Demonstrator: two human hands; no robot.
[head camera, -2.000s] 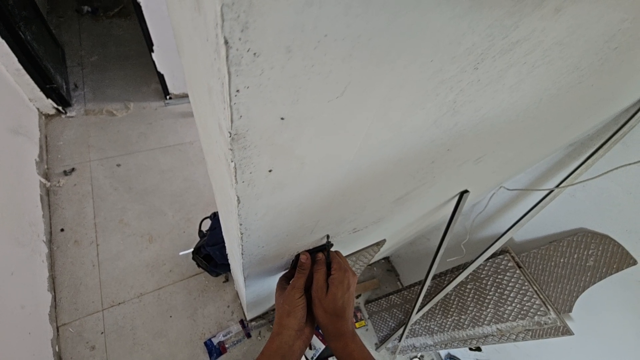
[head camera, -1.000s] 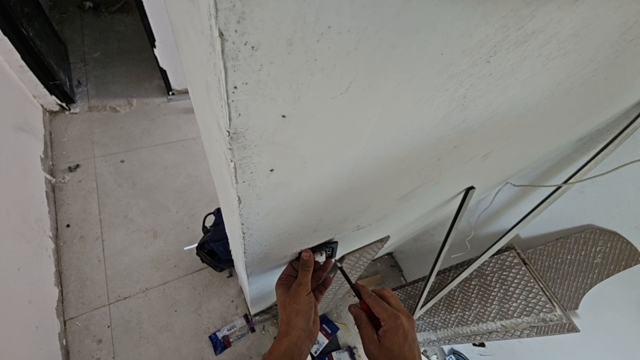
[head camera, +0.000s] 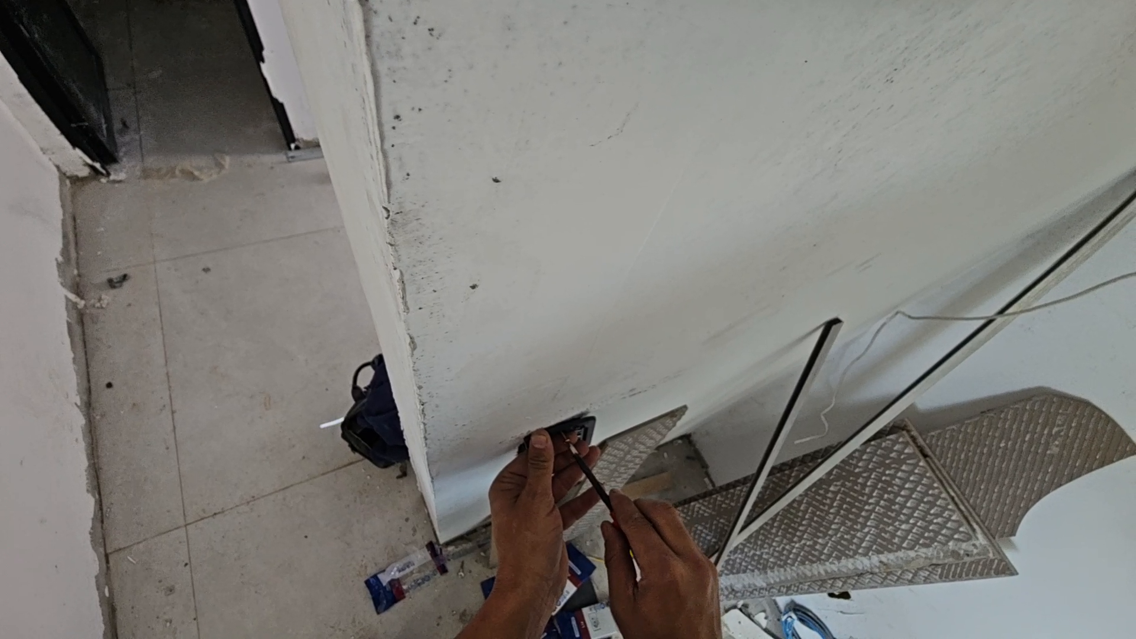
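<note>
Low on the white wall (head camera: 621, 222), a small black wall plate or socket frame (head camera: 581, 429) sits against the surface. My left hand (head camera: 532, 506) grips its left and lower edge, thumb up, fingers partly behind the tool. In my right hand (head camera: 661, 564) is a thin screwdriver (head camera: 589, 475) with a dark shaft, its tip against the plate. Whether the tip sits in a screw cannot be told. The plate's left part is hidden by my left fingers.
Textured tile pieces (head camera: 870, 506) and two metal strips (head camera: 790, 417) lean at the right. A dark backpack (head camera: 377, 417) stands behind the wall corner. Torn plastic packaging (head camera: 404, 577), small boxes (head camera: 577, 568) and a coiled blue cable (head camera: 803, 621) lie below.
Two seconds ago both hands were together at the wall. Since then they have parted, showing the black plate and the screwdriver, whose tip has moved onto the plate.
</note>
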